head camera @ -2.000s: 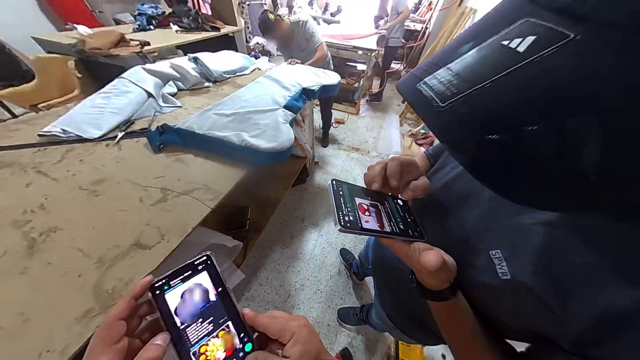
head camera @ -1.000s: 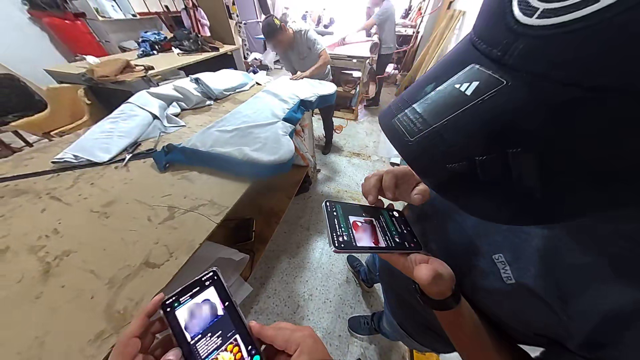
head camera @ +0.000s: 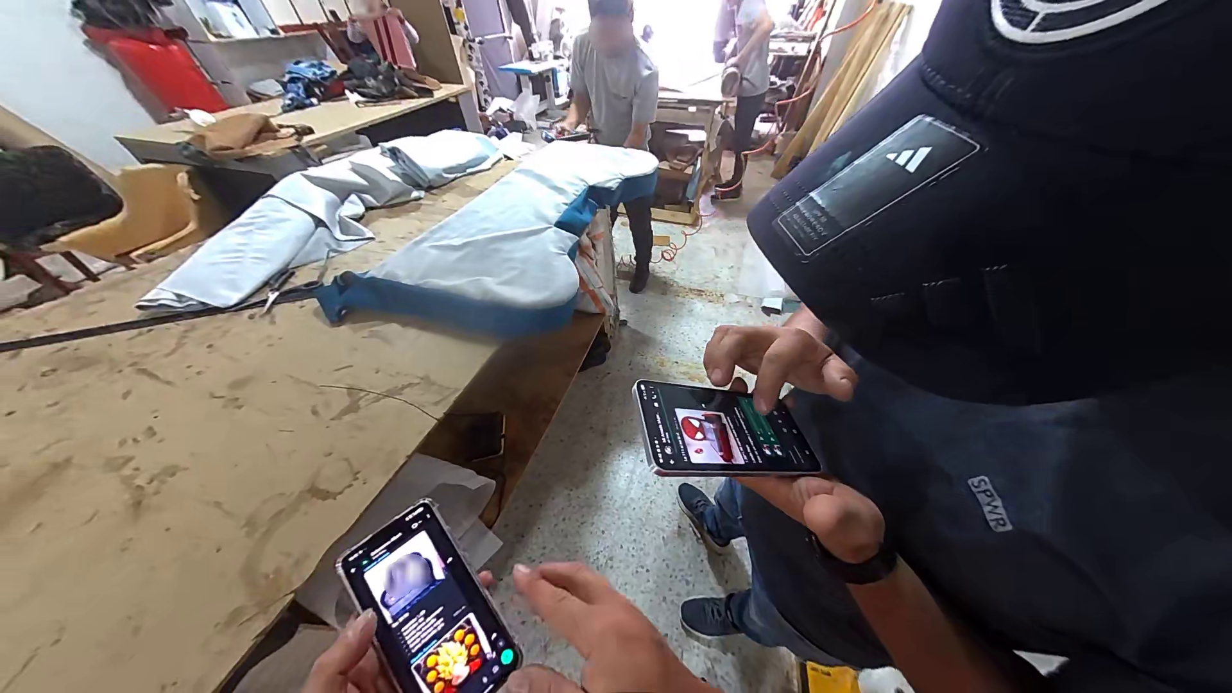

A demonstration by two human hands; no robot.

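Note:
My left hand (head camera: 351,659) holds a smartphone (head camera: 428,602) upright at the bottom of the view, its screen lit with pictures and text. My right hand (head camera: 602,626) is just right of this phone, fingers apart, with the thumb near the phone's lower edge; whether it touches is unclear. At my right a person in a dark cap (head camera: 962,192) holds another smartphone (head camera: 727,431) flat in one hand and has the other hand's fingers over its screen.
A worktable (head camera: 192,462) carries white fabric with blue edging (head camera: 481,241), a folded pale cloth (head camera: 279,231) and scissors (head camera: 276,289). Another phone (head camera: 476,436) lies below the table edge. Two people stand farther back. A chair (head camera: 144,212) is at left.
My right hand's fingers have moved away from the side of my phone. The person in grey at the table, bent over before, now stands more upright. The co-worker's upper hand has lifted with fingers spread.

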